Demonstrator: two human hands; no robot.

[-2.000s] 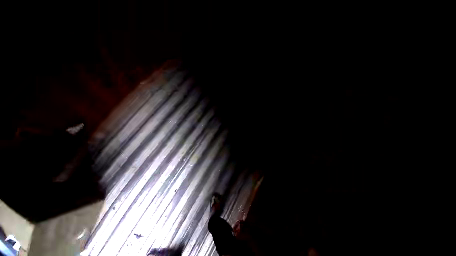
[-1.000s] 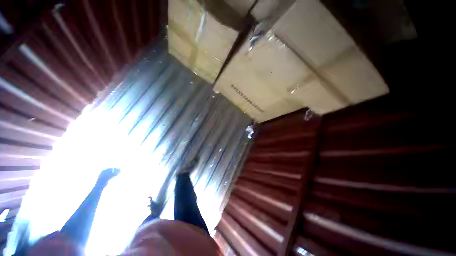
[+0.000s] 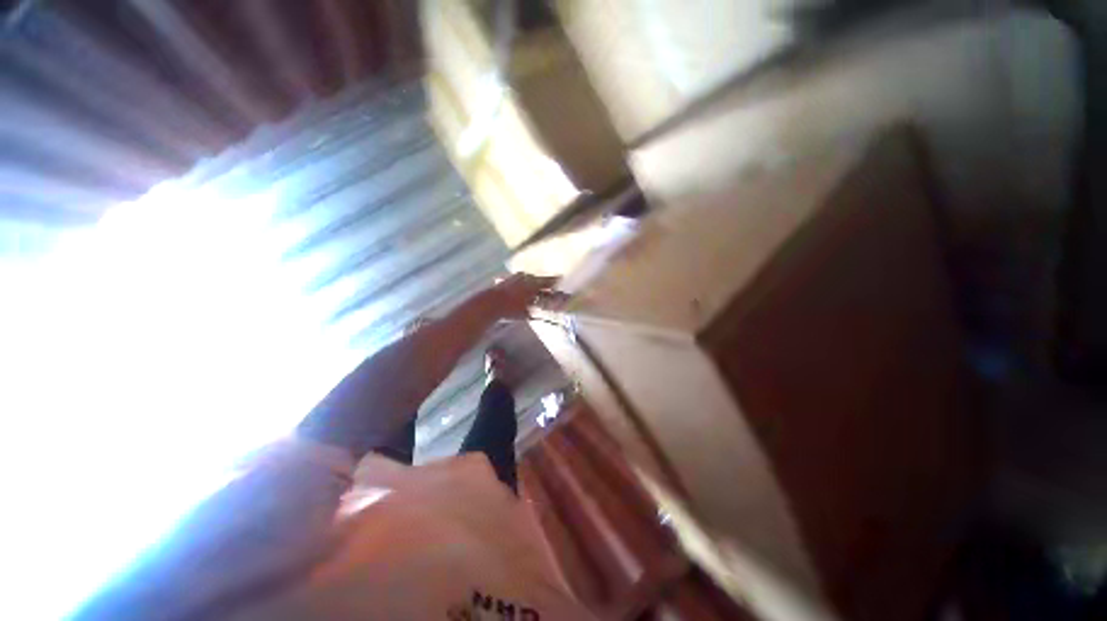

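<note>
A large brown cardboard box (image 3: pixel 753 449) stands close in front of me on the right, with one face lit and one in deep shadow. My left hand (image 3: pixel 529 294) reaches in from the lower left, and its fingers are at the box's near left corner. The fingers are blurred and partly lost against the box edge, so whether they grip it cannot be told. My right hand is not in view.
Another brown carton (image 3: pixel 504 164) with shiny tape stands behind. Ribbed metal floor (image 3: pixel 376 182) runs along the left, washed out by glare. Red-brown ribbed walls (image 3: pixel 583 497) show at top left and bottom centre. My foot (image 3: pixel 495 364) is on the floor.
The view has moved closer to the cartons, which now fill much of the right side. My left arm has come into view and reaches to the box corner.
</note>
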